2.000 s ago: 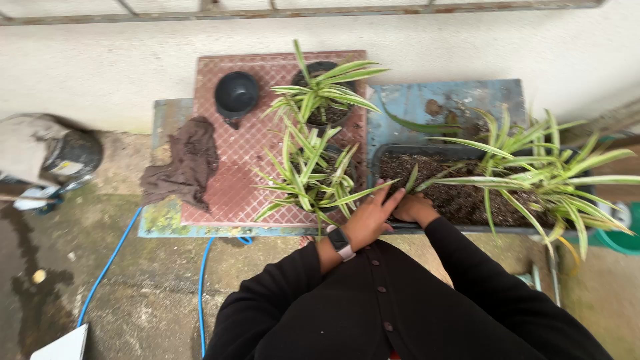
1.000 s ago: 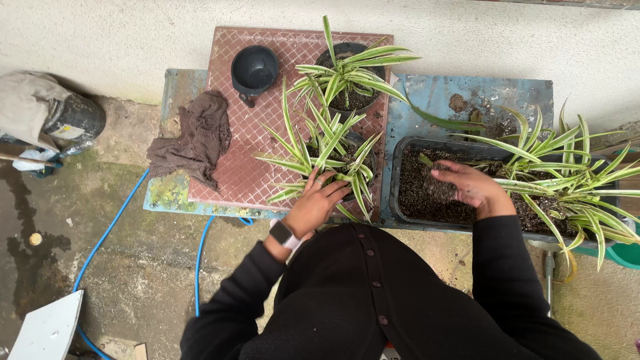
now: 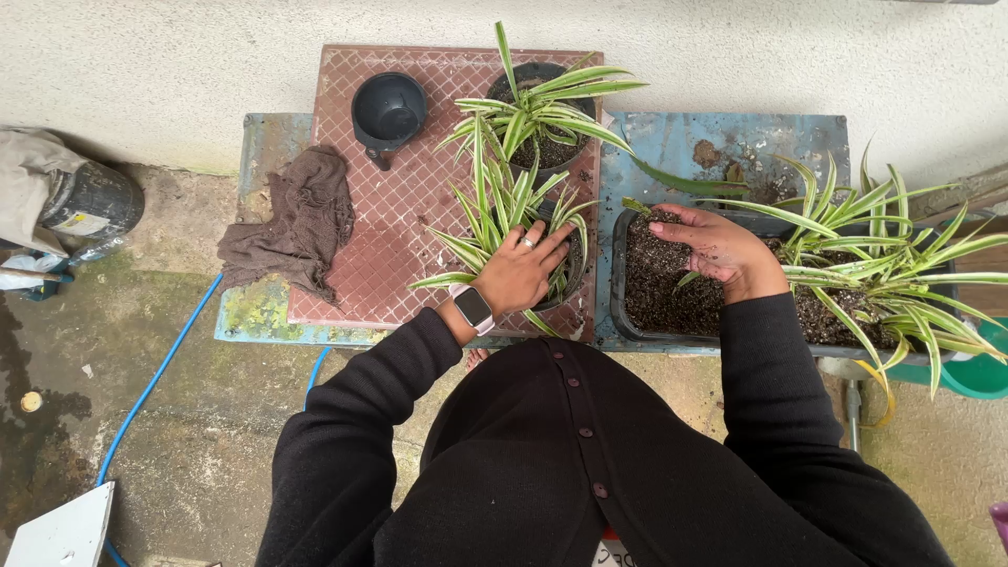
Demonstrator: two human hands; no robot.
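My left hand [image 3: 526, 269], with a ring and a smartwatch, lies with spread fingers on the leaves of a potted spider plant [image 3: 492, 224] at the front of the board. Over the left end of a dark planter trough [image 3: 657, 276] filled with soil, my right hand [image 3: 713, 244] is curled palm up around some soil, a small green leaf piece [image 3: 635, 206] by its fingertips. Larger spider plants [image 3: 882, 268] grow in the trough's right part. A second potted spider plant [image 3: 543, 118] stands behind the first. Whether my left fingers grip any leaves cannot be told.
A black plastic cup with a handle [image 3: 388, 110] and a brown cloth [image 3: 295, 224] lie on the red patterned board [image 3: 378, 268], on a blue worn table [image 3: 654, 138]. A long cut leaf [image 3: 685, 183] lies behind the trough. A blue hose [image 3: 161, 370] crosses the floor.
Two seconds ago both hands were together at the trough's left end. My left hand has moved left onto the front potted plant. My right hand has lifted and turned palm up with soil in it.
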